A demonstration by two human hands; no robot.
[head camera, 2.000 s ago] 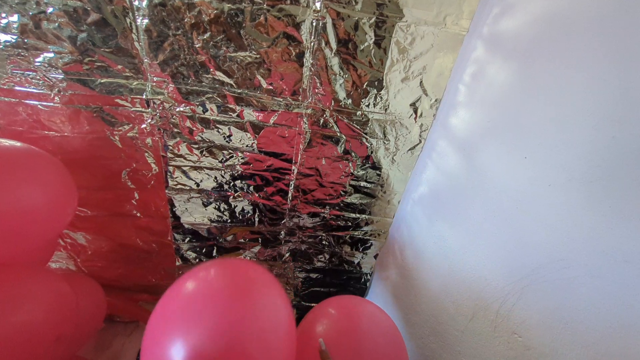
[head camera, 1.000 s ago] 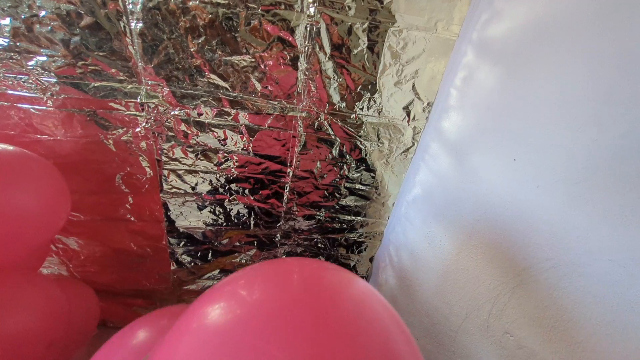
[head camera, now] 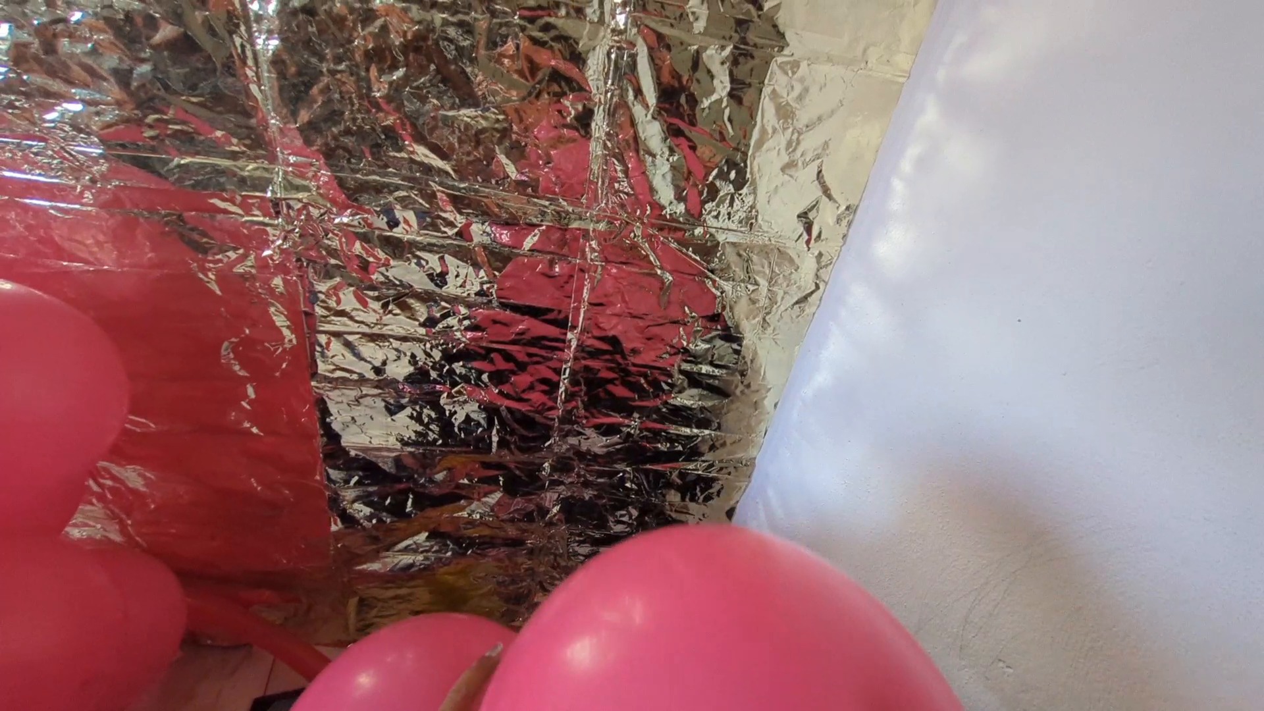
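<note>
A large pink balloon [head camera: 711, 622] fills the lower middle of the view, with a smaller-looking pink balloon [head camera: 400, 667] touching or close to it on the left. One fingertip [head camera: 472, 683] with a pale nail shows between these two balloons, pointing up and to the right. The rest of that hand is hidden or below the frame, and I cannot tell whether it is my left hand or my right hand. Its grip is hidden too. No other hand can be made out.
Crinkled silver foil sheeting [head camera: 652, 286] covers the wall ahead and mirrors pink shapes. More pink balloons [head camera: 59, 632] stand at the left edge, near a red tube-like piece [head camera: 262, 632] low down by the floor. A pale wall [head camera: 1066, 326] slants down the right side.
The pair of pink balloons at the bottom has shifted and turned; the large one now lies right of the other and further right than a second ago. The fingertip, out of sight then, shows again.
</note>
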